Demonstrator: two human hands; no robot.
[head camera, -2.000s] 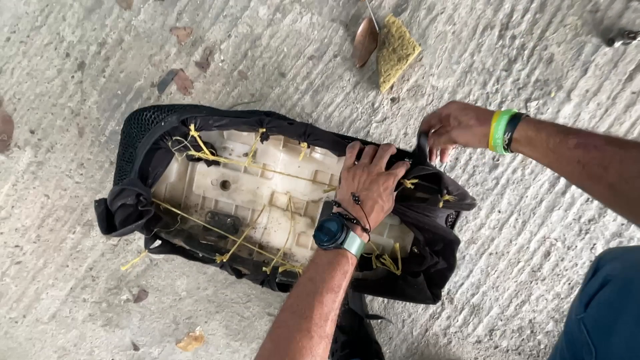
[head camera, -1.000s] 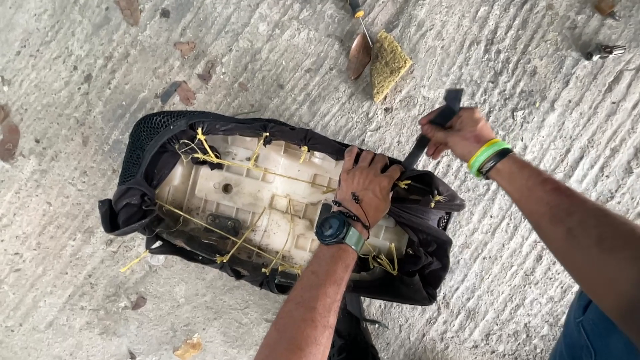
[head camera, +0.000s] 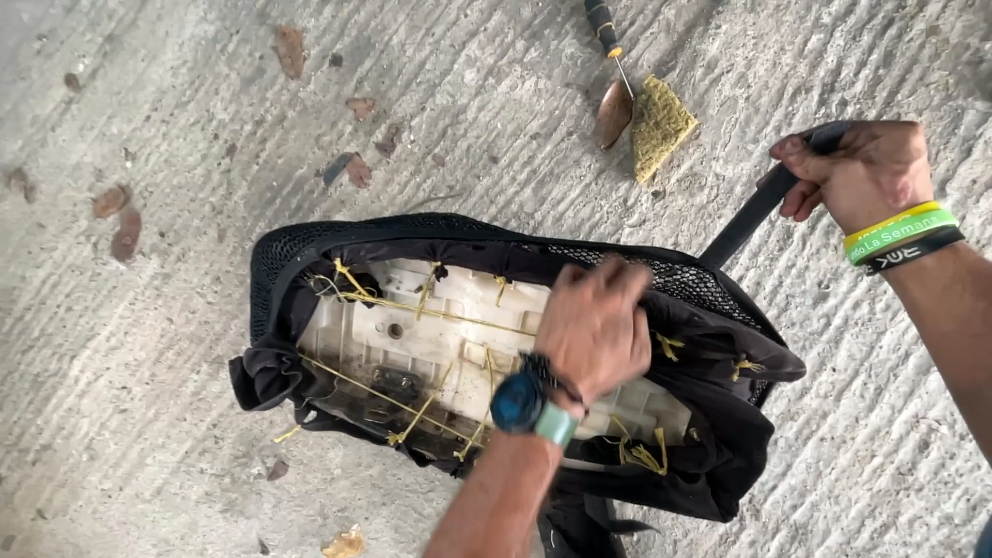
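Observation:
A motorcycle-type seat lies upside down, its pale plastic base (head camera: 434, 341) facing up. Black fabric and mesh (head camera: 705, 298) wrap its edges, laced across with yellow cord (head camera: 457, 316). My left hand (head camera: 597, 325), wearing a watch, is over the right part of the base near the upper fabric edge, its fingers bent and blurred; whether it grips the fabric is unclear. To the upper right, my right hand (head camera: 852, 167), with coloured wristbands, pinches a black strap (head camera: 748, 225) that runs taut down to the cover's upper edge.
Above the seat, a screwdriver (head camera: 604, 31) with a black and yellow handle lies on the rough concrete floor (head camera: 194, 101), beside a yellow foam wedge (head camera: 660, 128) and a brown leaf (head camera: 614, 115). Several dry leaves lie at the left. Black fabric (head camera: 577, 527) extends below the seat.
My right hand has moved up and right from the cover's edge, drawing out the black strap. Mesh now shows along the upper right edge. My left hand's fingers have shifted from lying spread to bent.

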